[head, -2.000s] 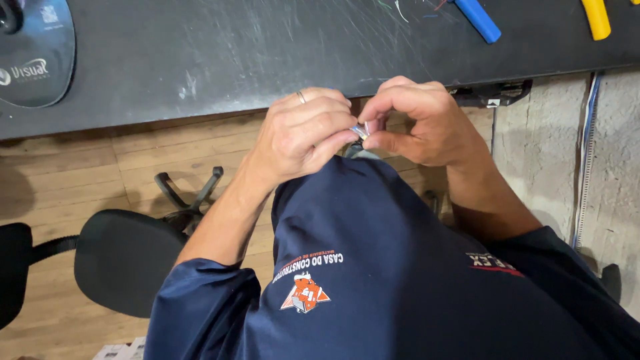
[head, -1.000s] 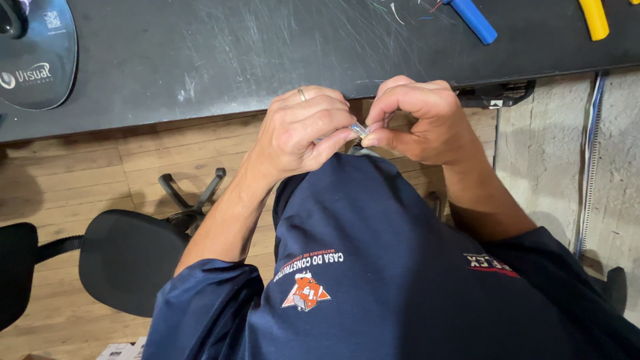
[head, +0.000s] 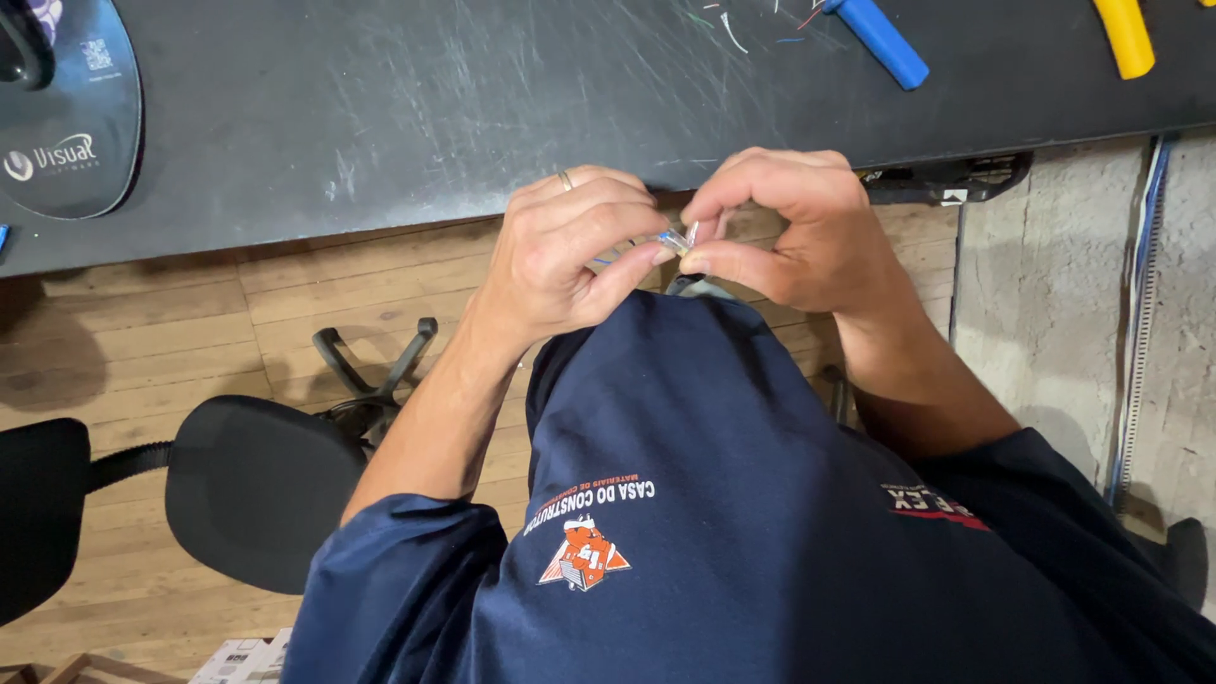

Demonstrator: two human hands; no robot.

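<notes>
My left hand (head: 575,247) pinches a small clear piece (head: 675,241) with bluish parts between thumb and fingers; it looks like a plastic connector, though it is too small to tell surely. Thin wires, one of them blue, show beneath the left fingers. My right hand (head: 788,228) has its thumb and index finger at the right side of the same piece, around a short pale tip. Both hands are held just off the near edge of the black table (head: 427,114), above my lap.
On the table lie a blue tool handle (head: 879,43), a yellow handle (head: 1124,38), wire scraps (head: 733,33) and a mouse pad (head: 71,114) at the left. A black office chair (head: 261,494) stands on the wooden floor at left. A concrete wall (head: 1040,285) with cables is at right.
The fingers of my right hand have shifted slightly at the small clear piece. My left hand keeps its pinch, nearly still.
</notes>
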